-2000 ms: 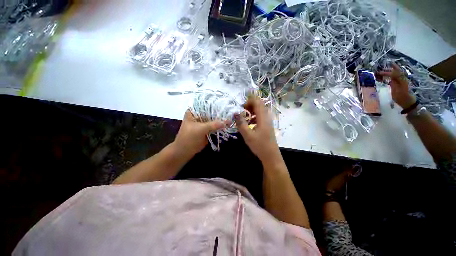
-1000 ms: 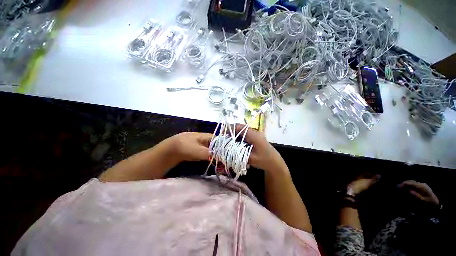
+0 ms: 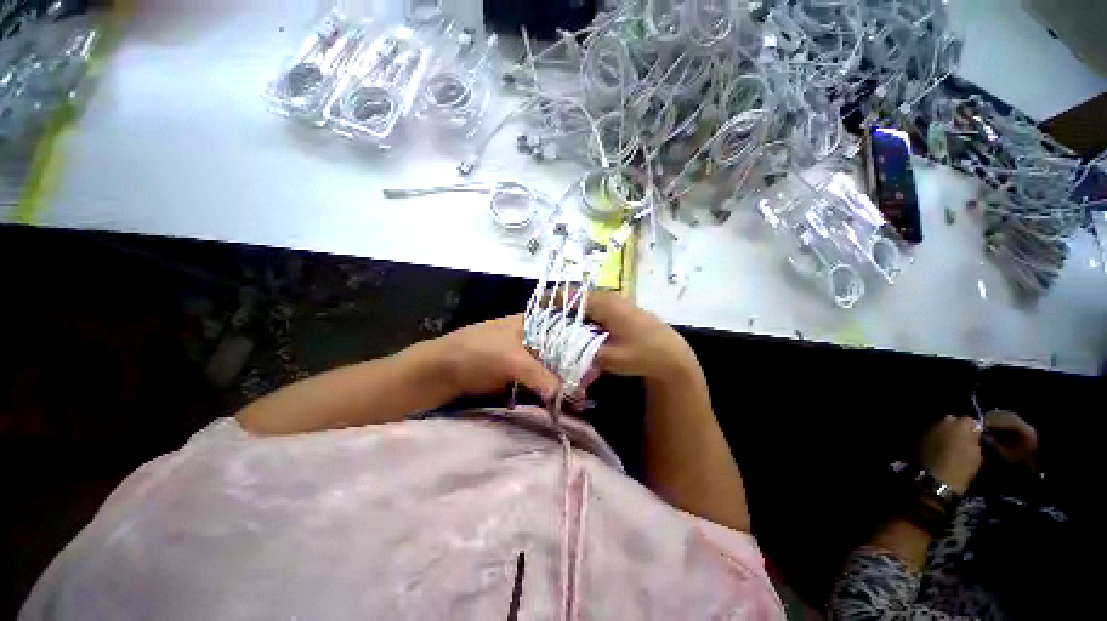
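Note:
A bunch of coiled white cables (image 3: 565,346) is held between my two hands, over the lap just in front of the table edge. Its connector ends fan out upward toward the table. My left hand (image 3: 495,354) grips the bunch from the left. My right hand (image 3: 637,340) grips it from the right; some of its fingers are hidden behind the cables. A single coiled cable (image 3: 512,206) lies on the table beyond, its straight end pointing left. Another ring of cable (image 3: 607,192) lies beside it.
A tangled cable pile (image 3: 728,103) lies right of centre. Clear packs (image 3: 370,103) with rings lie left of it, more packs (image 3: 838,237) right, beside a phone (image 3: 893,182). Yellow tape (image 3: 617,261) marks the table edge. Another person's hands (image 3: 977,446) are at lower right.
The bunch came down from the table edge to my lap, and its ends now point upward. The neighbour's hands left the phone and are now together below the table edge.

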